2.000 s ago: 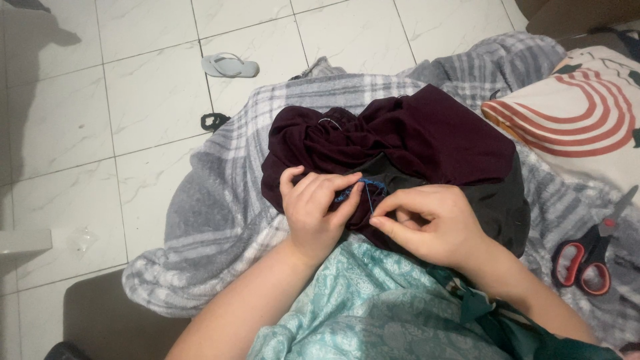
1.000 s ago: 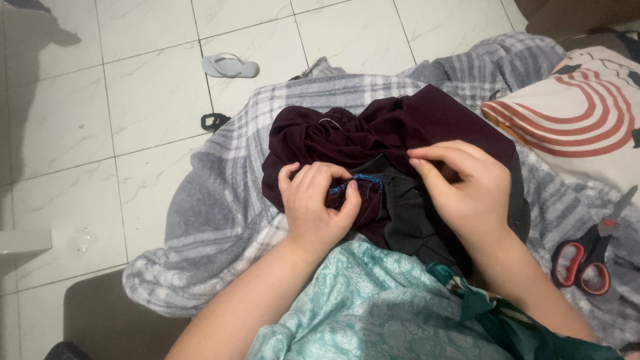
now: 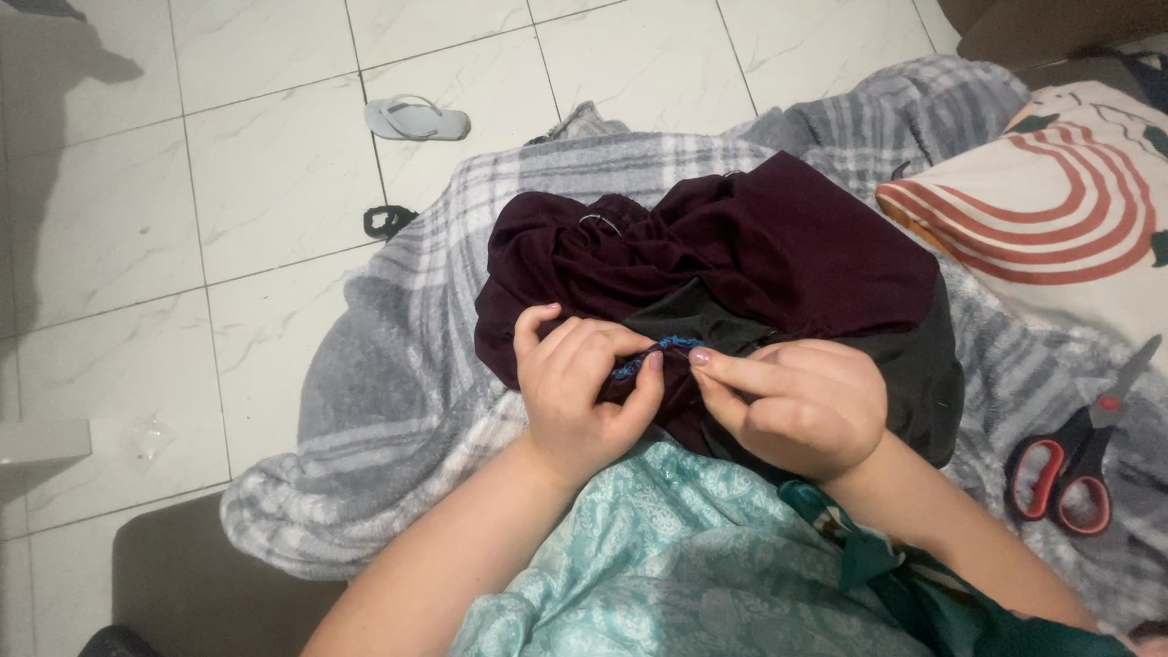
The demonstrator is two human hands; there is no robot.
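A dark maroon garment (image 3: 821,246) with a dark grey lining (image 3: 912,374) lies bunched across my lap. My left hand (image 3: 589,388) pinches a fold of it between thumb and forefinger, along an edge with blue stitching (image 3: 680,342). At the right end of that stitching, my right hand (image 3: 794,401) has its thumb and forefinger together at the cloth. Any needle between those fingertips is too small to make out. The two hands' fingertips are close together.
Scissors with red and black handles (image 3: 1058,484) lie on the grey plaid blanket (image 3: 392,356) at right. Beyond them is a patterned cushion (image 3: 1086,201). A grey flip-flop (image 3: 418,119) and a black hair tie (image 3: 388,222) lie on the tiled floor.
My right hand was away to the right of the stitching one second ago and is back beside my left fingertips. My left hand keeps its pinch on the cloth.
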